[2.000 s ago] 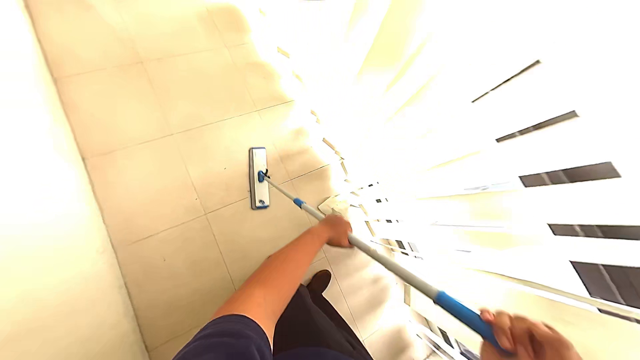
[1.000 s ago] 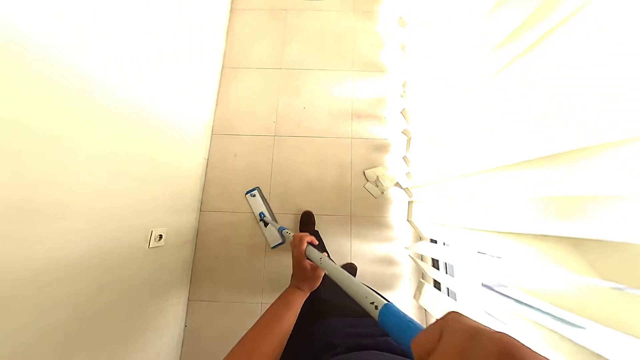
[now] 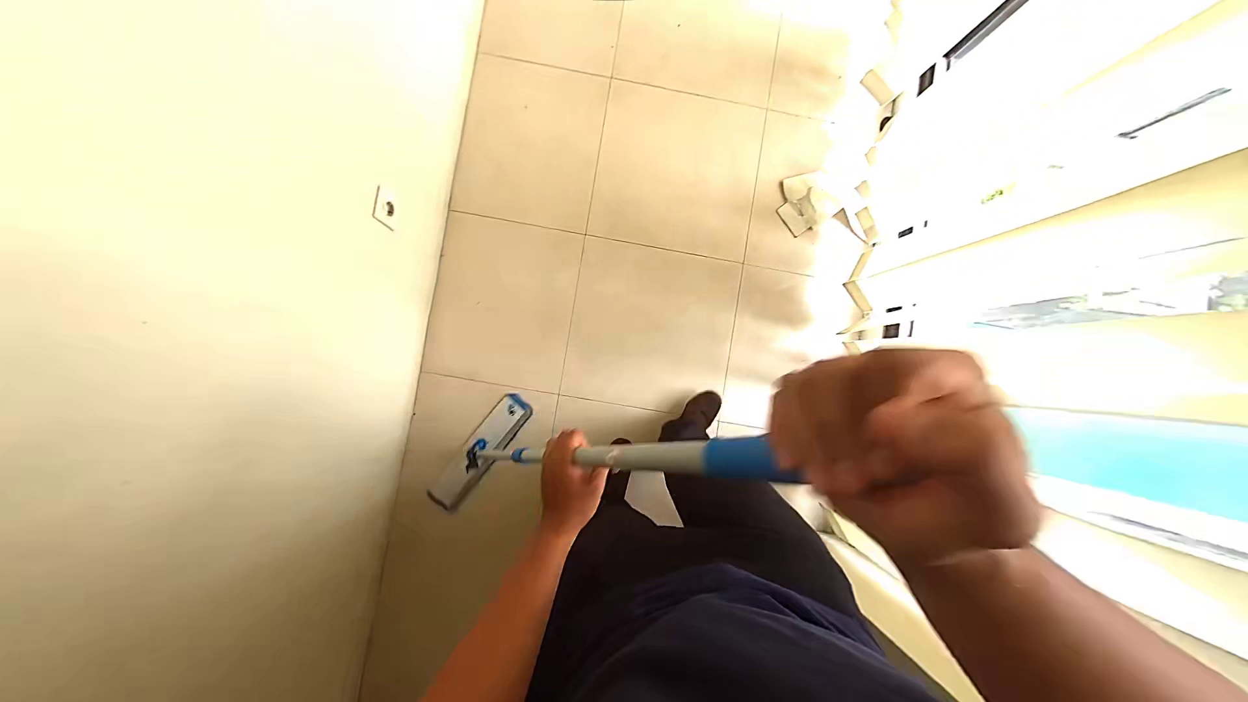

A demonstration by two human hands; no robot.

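A flat mop head (image 3: pixel 480 452), pale with blue ends, rests on the tiled floor close to the wall at the lower left. From its blue joint, a grey telescopic mop handle (image 3: pixel 648 456) runs to the right across the view. My left hand (image 3: pixel 572 480) is closed round the handle's lower part, just past a blue collar. Nearer the camera, my right hand (image 3: pixel 902 444) grips the blue sleeve at the upper end; it is somewhat blurred and hides the handle's tip.
A cream wall with a socket (image 3: pixel 386 207) stands along the left. Vertical blinds (image 3: pixel 1053 219) hang before a bright window on the right, their lower ends near the floor. A pale, unclear object (image 3: pixel 800 204) lies beside them. My shoe (image 3: pixel 701 408) is on the tiles.
The mop head has moved toward the wall on the left and changed its angle. Both hands have stayed on the handle. The view has turned notably since two seconds ago.
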